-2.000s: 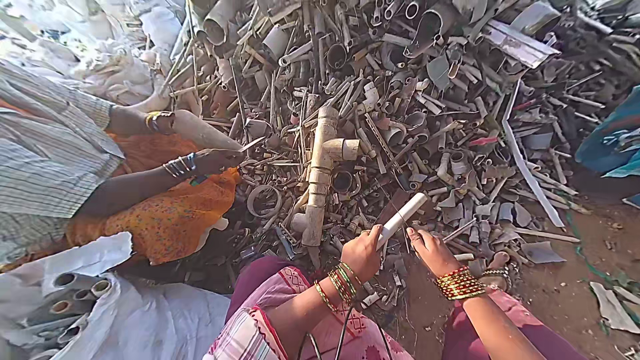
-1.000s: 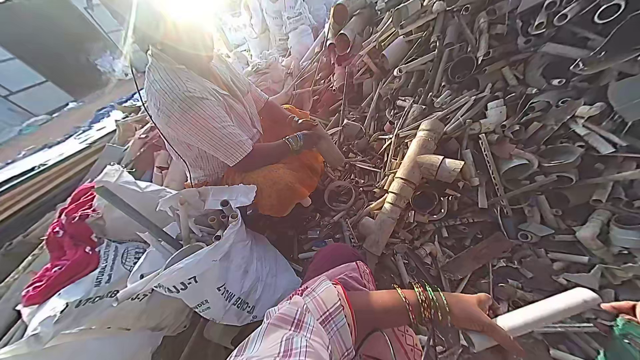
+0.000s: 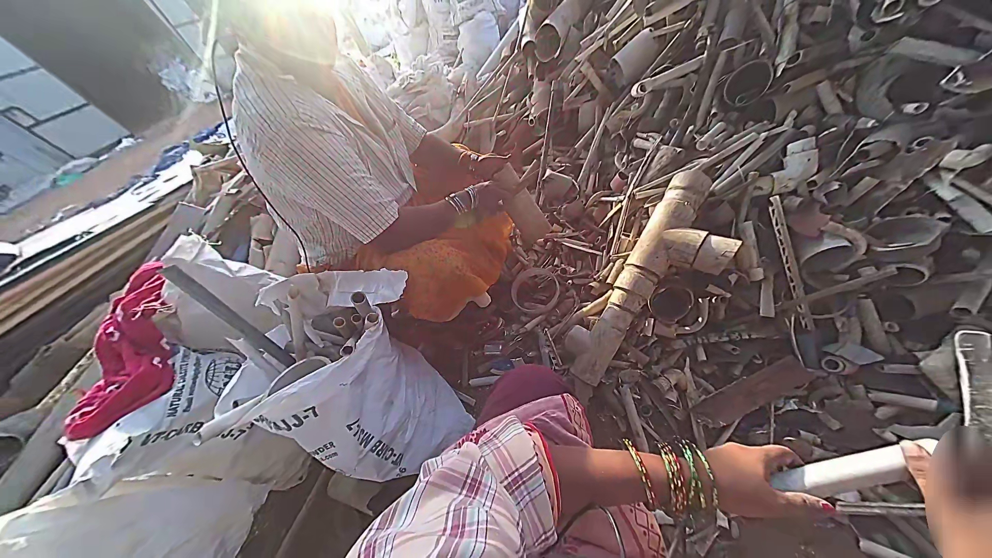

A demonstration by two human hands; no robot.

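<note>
A short white plastic pipe (image 3: 849, 469) lies across the lower right, its left end gripped by my left hand (image 3: 763, 482), which has bangles at the wrist. At the right edge my right hand (image 3: 926, 473) is at the pipe's other end; it is partly cut off and blurred, so its grip is unclear. Beyond my knee a large beige pipe with a tee branch (image 3: 639, 271) rests on the heap of scrap pipes (image 3: 837, 178). A dark, flat-topped object (image 3: 975, 372) stands upright above my right hand; I cannot tell what it is.
To the left, a co-worker in a striped shirt (image 3: 310, 155) sits by the heap, hands on a wide pipe piece (image 3: 523, 205). White printed sacks (image 3: 387, 411) with pipe pieces stand at my left, a pink cloth (image 3: 128, 356) on them. Long boards (image 3: 77, 263) lie farther left.
The view has swung far left since the first frame, bringing the sacks and boards in. Both hands were at the white pipe in the earlier frames too. The dark upright object now shows at the right edge.
</note>
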